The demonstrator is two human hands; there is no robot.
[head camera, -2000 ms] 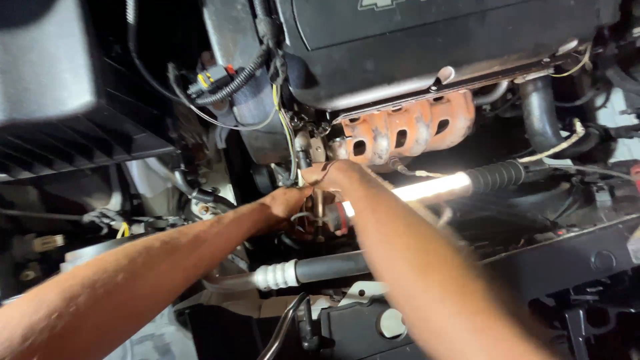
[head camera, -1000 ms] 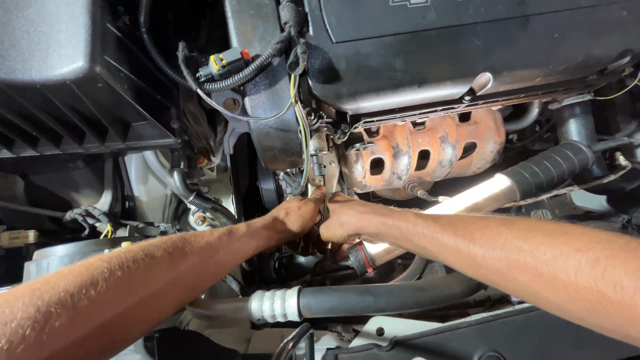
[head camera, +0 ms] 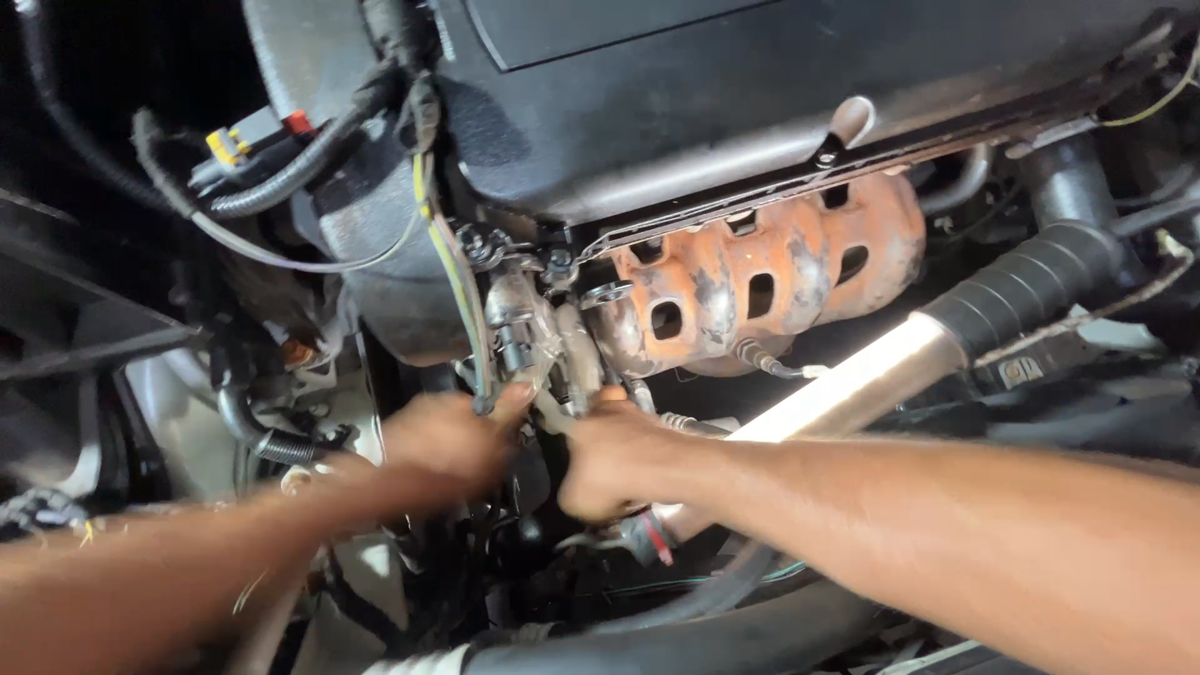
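Note:
Both hands reach into an engine bay, close together at a metal bracket (head camera: 511,295) on the engine's side. My left hand (head camera: 455,436) is blurred, its fingertips at the lower part of the metal assembly beside the yellow-green wires (head camera: 450,253). My right hand (head camera: 623,455) has its fingers curled near the lower end of a shiny metal part (head camera: 577,352); whether it grips that part cannot be told. Right of the hands is the rusty exhaust manifold heat shield (head camera: 759,281). A lit tubular work lamp (head camera: 844,384) lies behind my right forearm.
The black plastic engine cover (head camera: 656,112) spans the top. An electrical connector (head camera: 248,141) with yellow and red parts hangs at the upper left. A thick black hose (head camera: 675,642) crosses the bottom. An oxygen sensor (head camera: 764,358) sticks out below the heat shield.
The view has moved closer to the engine. My two hands, which touched or overlapped before, now show a small gap between them at the metal parts.

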